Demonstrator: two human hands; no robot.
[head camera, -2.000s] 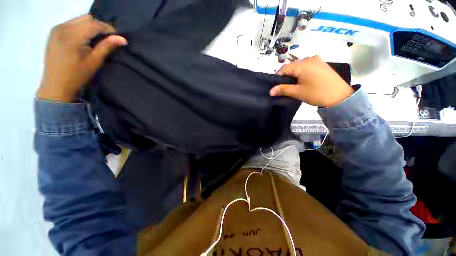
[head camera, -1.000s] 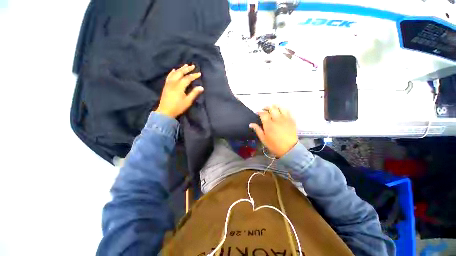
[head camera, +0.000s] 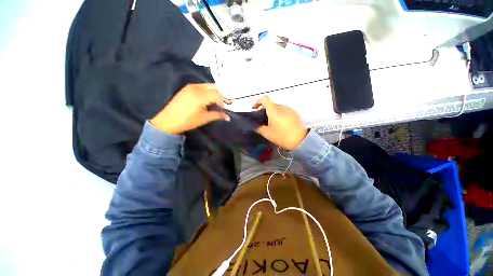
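Observation:
A large black garment panel (head camera: 135, 70) covers the left of the white table and hangs over its front edge towards my lap. My left hand (head camera: 192, 108) holds the cloth near the table's front edge, thumb and fingers bent over it. My right hand (head camera: 283, 125) pinches the cloth's right end, a short way to the right of my left hand. A narrow stretch of cloth lies between the hands. The needle area (head camera: 240, 40) of the sewing machine is beyond my hands, with the cloth's edge to its left.
A black smartphone (head camera: 349, 71) lies right of my hands. Thread snips (head camera: 298, 47) lie near the needle. A measuring tape (head camera: 432, 109) runs along the table's front edge. A blue bin (head camera: 457, 215) with black cloth stands at lower right. A white earphone cable (head camera: 274, 205) hangs over my chest.
Since one second ago, my hands have come closer together and my left hand has moved down onto the cloth's near edge. Earlier, the panel was held up and spread between both hands.

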